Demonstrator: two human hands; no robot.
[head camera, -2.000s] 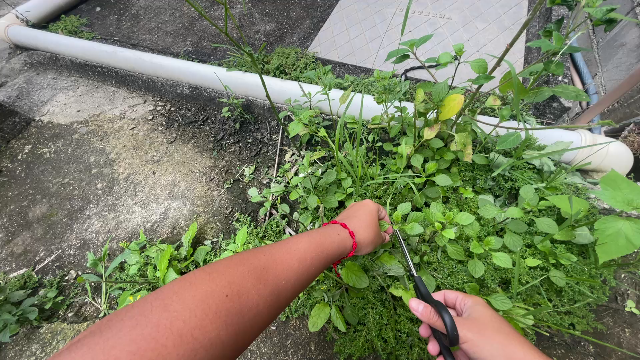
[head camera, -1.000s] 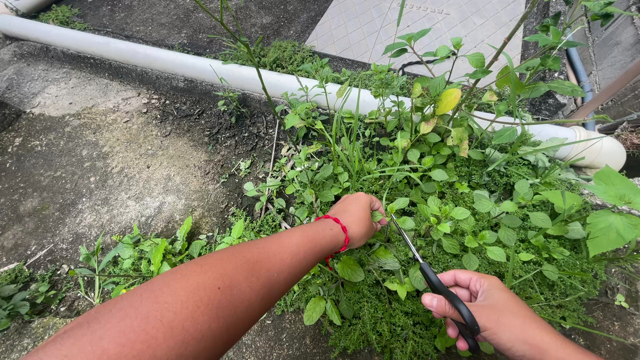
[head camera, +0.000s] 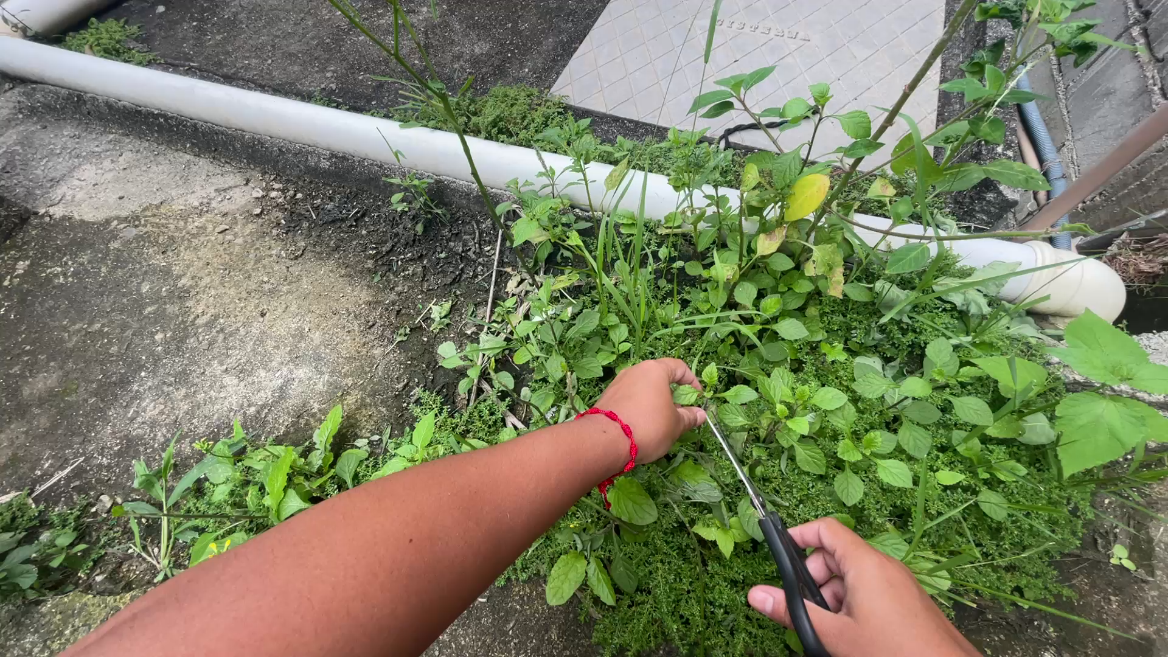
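Observation:
My left hand (head camera: 651, 409), with a red braided bracelet (head camera: 624, 443) at its wrist, reaches into low green weeds. Its thumb and fingers pinch a leafy sprig (head camera: 686, 394). Scissors (head camera: 783, 547) with black handles are in my right hand (head camera: 858, 593), lower right of the left one. Their metal blades point up and left, with the tips beside my left fingertips. The blades look nearly closed, and leaves partly hide the tips. Small-leaved ground cover (head camera: 693, 593) spreads beneath both hands.
A white plastic pipe (head camera: 365, 137) crosses behind the weeds to an elbow (head camera: 1077, 283) at the right. Beyond it lies a tiled cover (head camera: 757, 64) bearing writing. Taller stems (head camera: 465, 151) rise over the pipe. Rough concrete (head camera: 182, 301) lies to the left.
Both hands remain low among the weeds, with the scissors in my right hand. The scissor tips are now right beside my left fingertips; a second ago they were slightly apart.

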